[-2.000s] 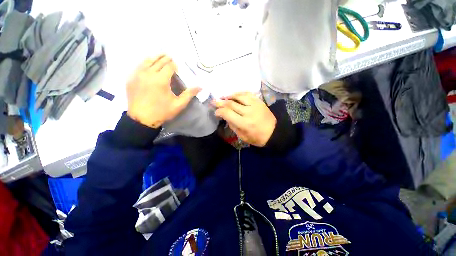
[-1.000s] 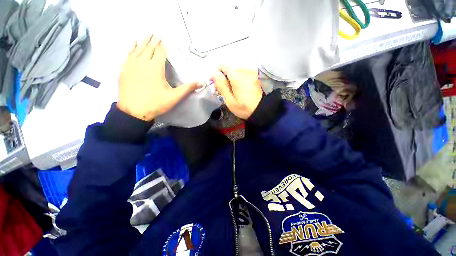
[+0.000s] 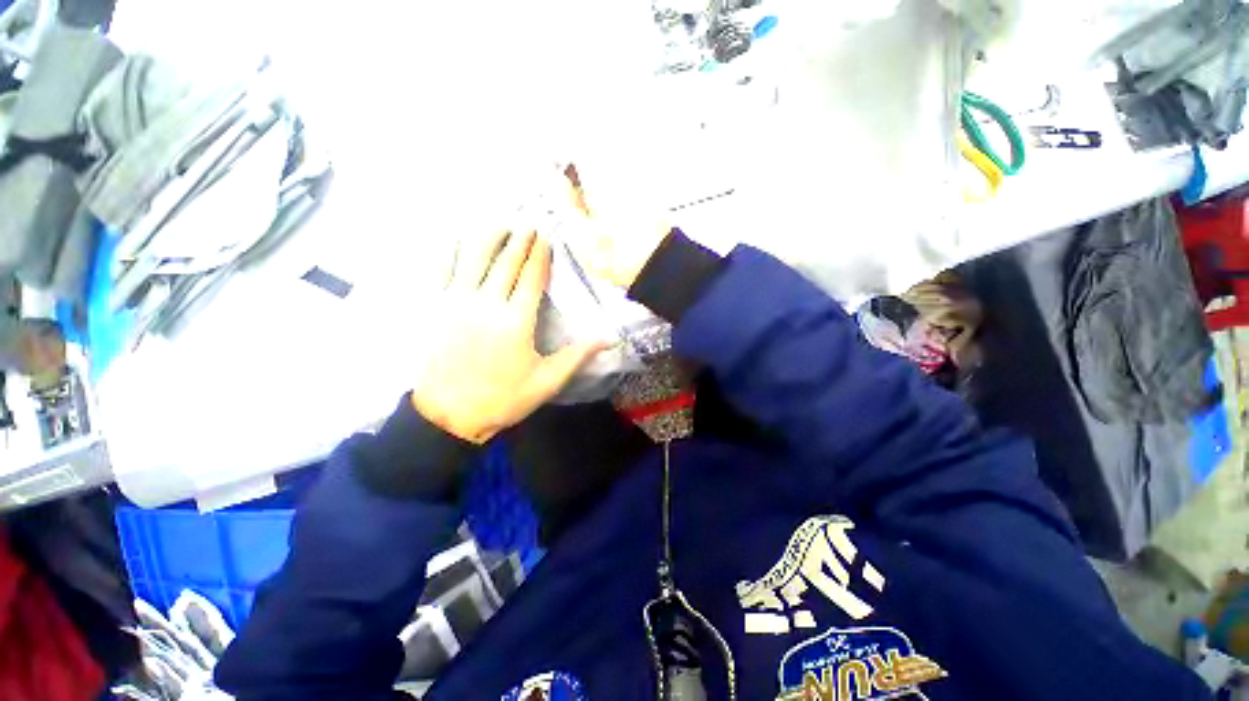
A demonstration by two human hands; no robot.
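Note:
A light grey cut piece (image 3: 569, 308) lies on the white table in front of me, washed out in the glare. My left hand (image 3: 496, 342) lies spread on its left part, fingers pointing away from me and thumb to the right. My right hand (image 3: 603, 240) is at the far right side of the piece, partly bleached out. Its fingertips are too bright to make out, so I cannot tell if it grips the cloth.
A stack of grey cut pieces (image 3: 206, 192) lies at left, with a small dark label (image 3: 327, 282) beside it. Metal machine parts (image 3: 712, 34) show beyond my hands. Pale grey cloth (image 3: 877, 151), green-and-yellow scissors (image 3: 997, 137) and dark snips (image 3: 1066, 138) are at right. A blue crate (image 3: 206, 548) is below.
My right hand has moved away from my body, and my left hand has shifted right and nearer to me. The view has shifted, the picture is brighter, and machine parts show at the top.

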